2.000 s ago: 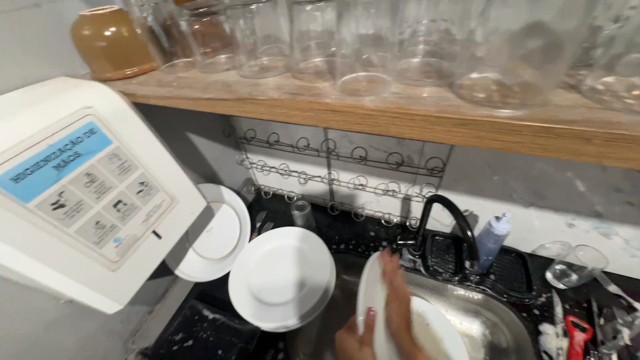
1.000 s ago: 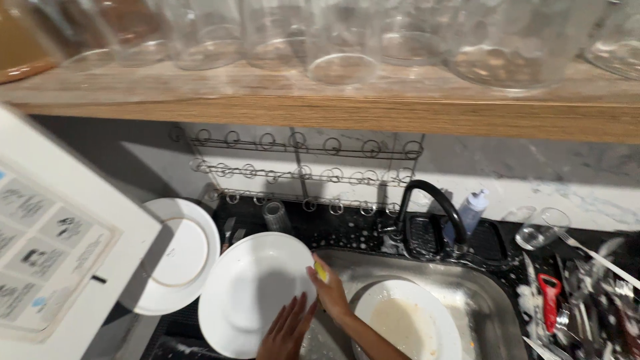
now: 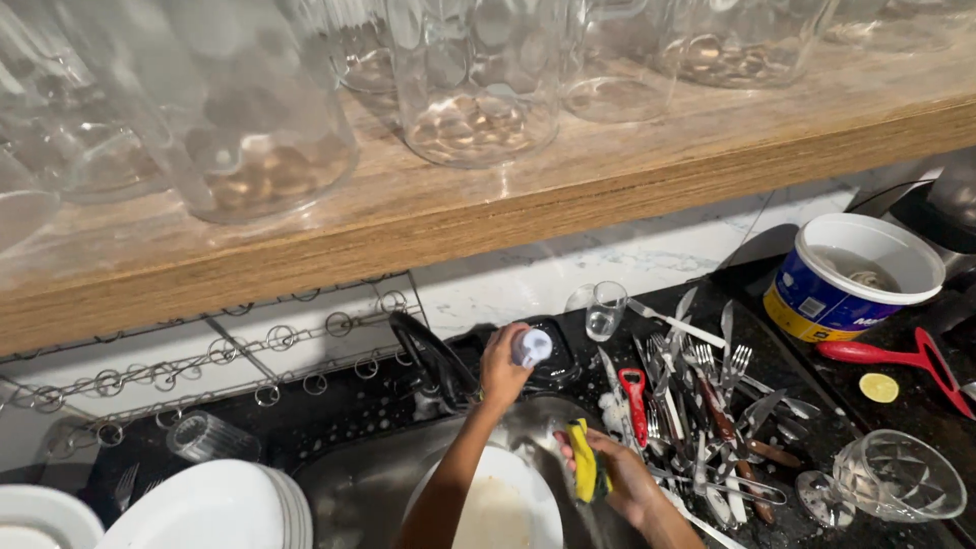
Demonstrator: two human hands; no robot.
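Note:
My left hand (image 3: 502, 370) grips a squeeze bottle (image 3: 531, 347) with a pale cap, beside the black faucet (image 3: 435, 354). In my right hand (image 3: 619, 476) is a yellow sponge (image 3: 584, 461), held above the right part of the steel sink (image 3: 366, 480). A white plate (image 3: 499, 507) with a murky film lies in the sink, partly hidden by my left forearm. Left of the sink stands a stack of white plates (image 3: 198, 511), with another white dish (image 3: 46, 515) at the far left.
Soapy cutlery (image 3: 701, 404) and a red-handled peeler (image 3: 634, 404) crowd the right counter. Near them are a small glass (image 3: 606, 311), a glass goblet (image 3: 896, 473), a half lemon (image 3: 878, 387), a red utensil (image 3: 907, 354) and a plastic tub (image 3: 831, 297). A wooden shelf (image 3: 488, 236) bearing glasses crosses above.
My hands have left the white plate left of the sink. My left hand has taken hold of the bottle behind the sink. The view has swung right.

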